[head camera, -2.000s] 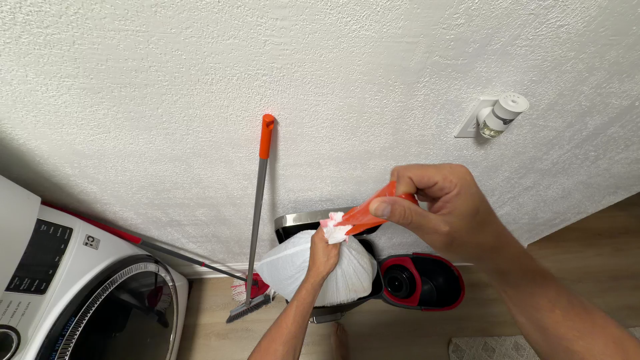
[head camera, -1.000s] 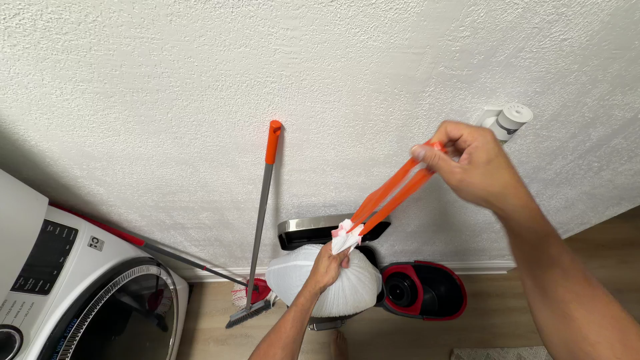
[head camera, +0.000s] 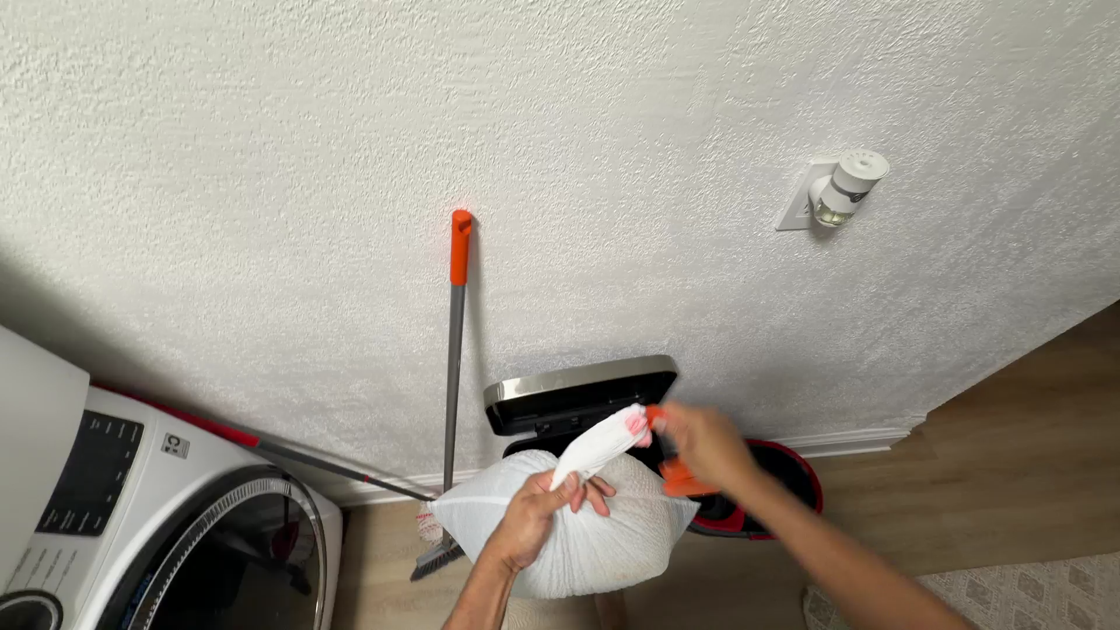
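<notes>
A full white plastic trash bag (head camera: 604, 547) bulges below my hands, its gathered neck pointing up and right. My left hand (head camera: 547, 512) grips the base of that neck, with some fingers spread. At the top of the neck, my right hand (head camera: 704, 442), blurred, holds the orange drawstring (head camera: 682, 479); a loop of it hangs below the fingers. Behind the bag is a trash can whose black lid with a metal rim (head camera: 582, 385) stands raised against the wall. The bag hides most of the can's body.
A broom with an orange-tipped handle (head camera: 459, 249) leans on the wall. A front-load washer or dryer (head camera: 201, 464) stands left, a red and black bucket (head camera: 809, 481) right of the bag. A plug-in air freshener (head camera: 847, 188) sits in the outlet; a patterned rug (head camera: 1032, 595) lies lower right.
My right hand has come down and closer to the bag's neck, and the drawstring, stretched out long before, is now bunched near it. More of the neck shows above my left hand.
</notes>
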